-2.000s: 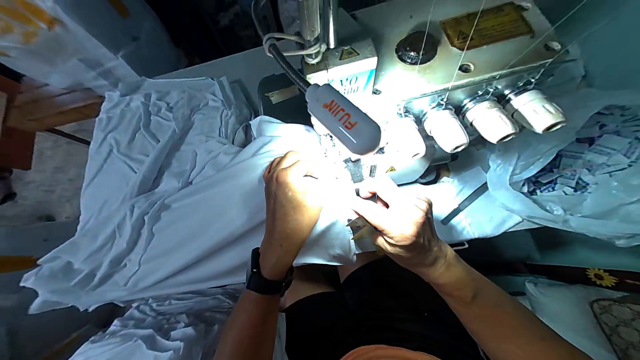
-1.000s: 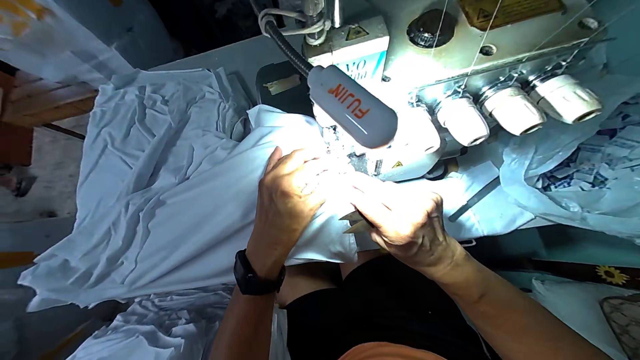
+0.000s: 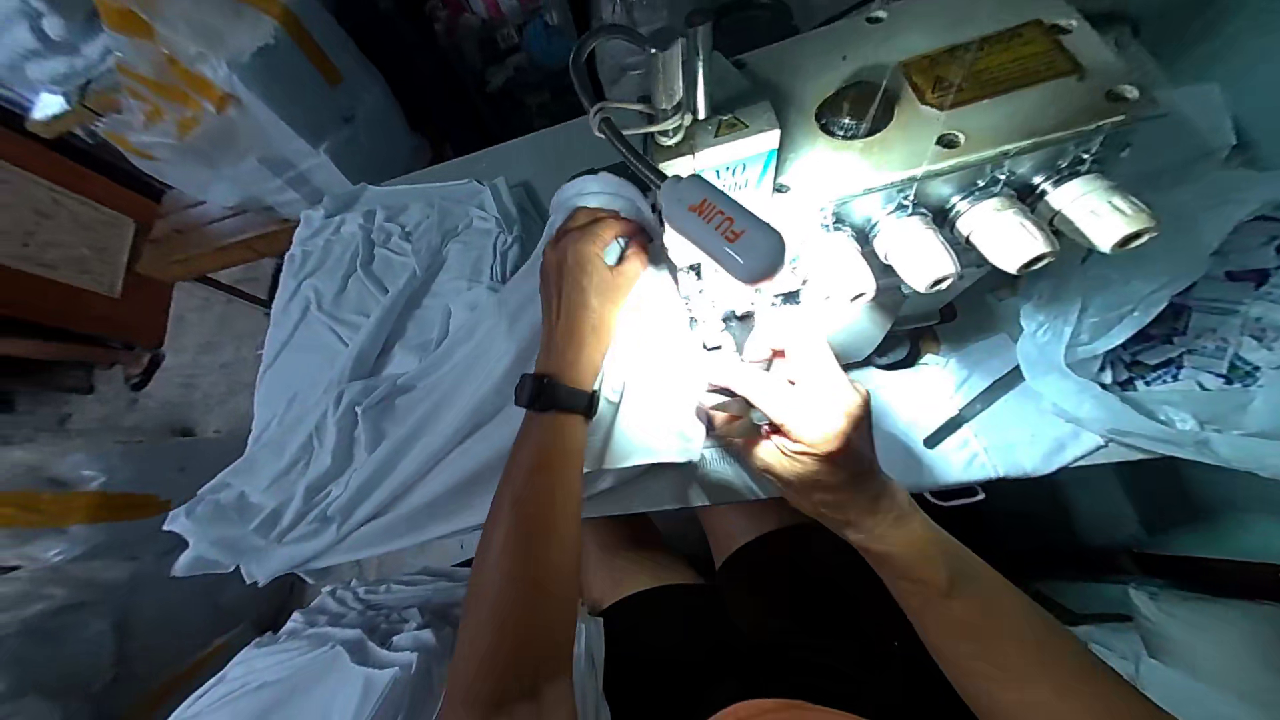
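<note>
White knit fabric [image 3: 430, 350] spreads over the table from the left up to an industrial sewing machine [image 3: 800, 150]. My left hand [image 3: 592, 270] pinches a folded edge of it, left of the Fujin lamp head [image 3: 722, 228]. Below the lamp, near the needle area, my right hand [image 3: 810, 410] is curled around a small metal tool, perhaps thread snips, whose shape is mostly hidden by the fingers. Its fingertips are close to the fabric's right edge; glare hides whether they touch. The lamp's light washes out the stitching area.
White tension knobs [image 3: 1003, 232] line the machine's front. At right, a plastic bag [image 3: 1075, 350] holds many small printed labels, with a dark flat strip [image 3: 972, 408] beside it. More white fabric [image 3: 330, 650] lies low at left. A taped plastic-wrapped bundle [image 3: 260, 90] stands at upper left.
My left hand has moved up and away from my right hand, taking the fabric edge farther back beside the lamp. My right hand stays near the needle area.
</note>
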